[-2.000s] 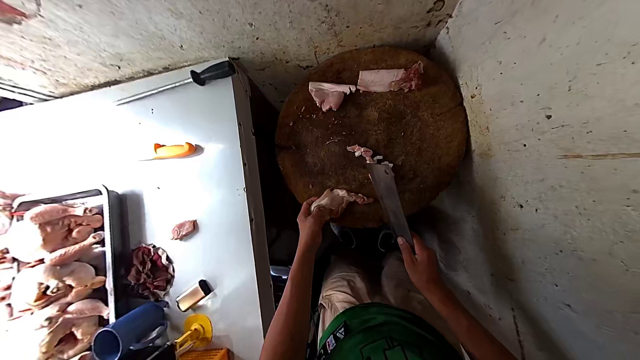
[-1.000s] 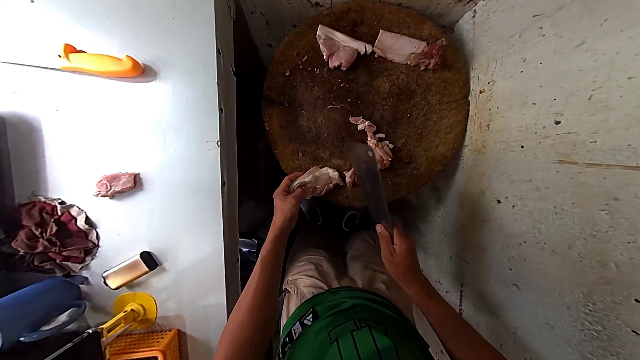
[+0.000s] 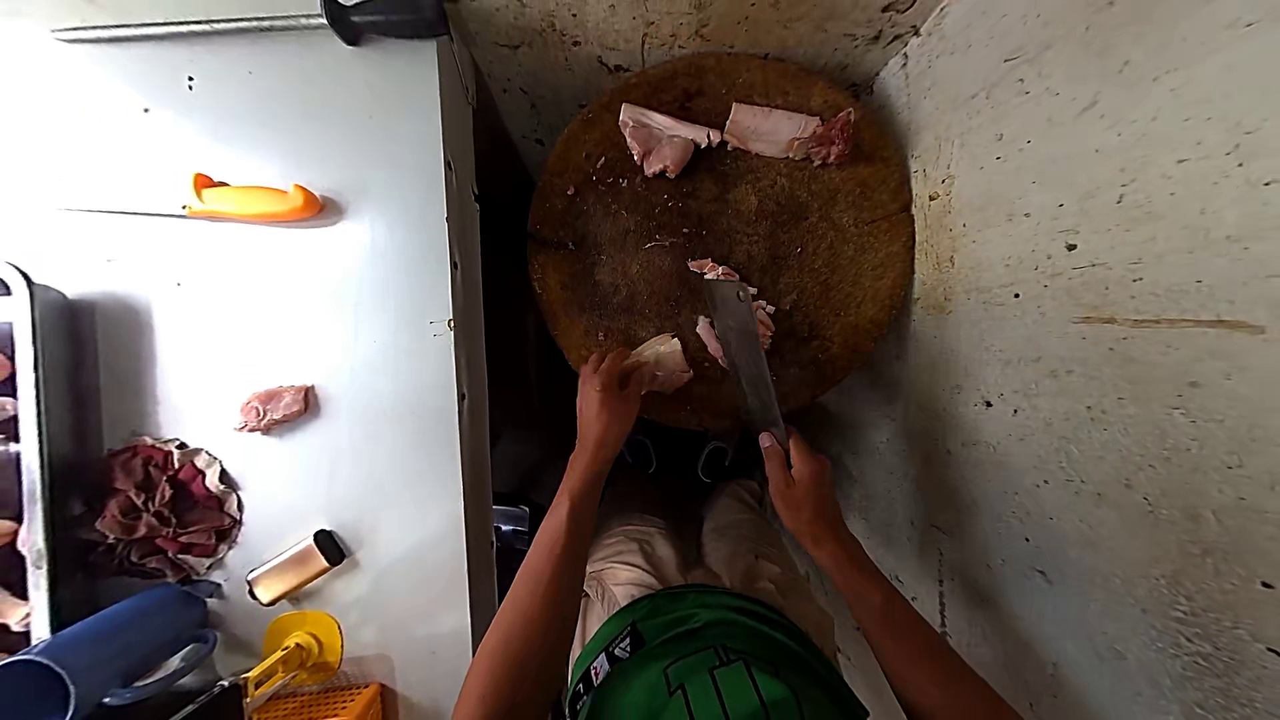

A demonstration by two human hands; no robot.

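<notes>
My left hand (image 3: 609, 395) holds a pale piece of raw meat (image 3: 662, 364) down near the front left edge of a round wooden chopping block (image 3: 640, 230). In my right hand (image 3: 802, 487) is the handle of a cleaver (image 3: 745, 350), its blade pointing away from me over the block. Small cut strips of meat (image 3: 765, 322) lie beside and partly under the blade. Toward the block's far edge lie two larger pieces, a folded pale one (image 3: 662, 140) and a flat one with skin (image 3: 772, 130) and a dark red end.
On the metal table at left are an orange-handled knife (image 3: 255, 202), a meat scrap (image 3: 275, 408), a crumpled cloth (image 3: 168, 508), a blue mug (image 3: 120, 650), an orange basket (image 3: 325, 703) and a tray (image 3: 38, 450). A black-handled tool (image 3: 385, 18) lies at the far corner. Walls (image 3: 1090, 300) border the block.
More cut strips lie by the cleaver than two seconds ago, and the piece under my left hand looks shorter and apart from them. The view has shifted sideways and back.
</notes>
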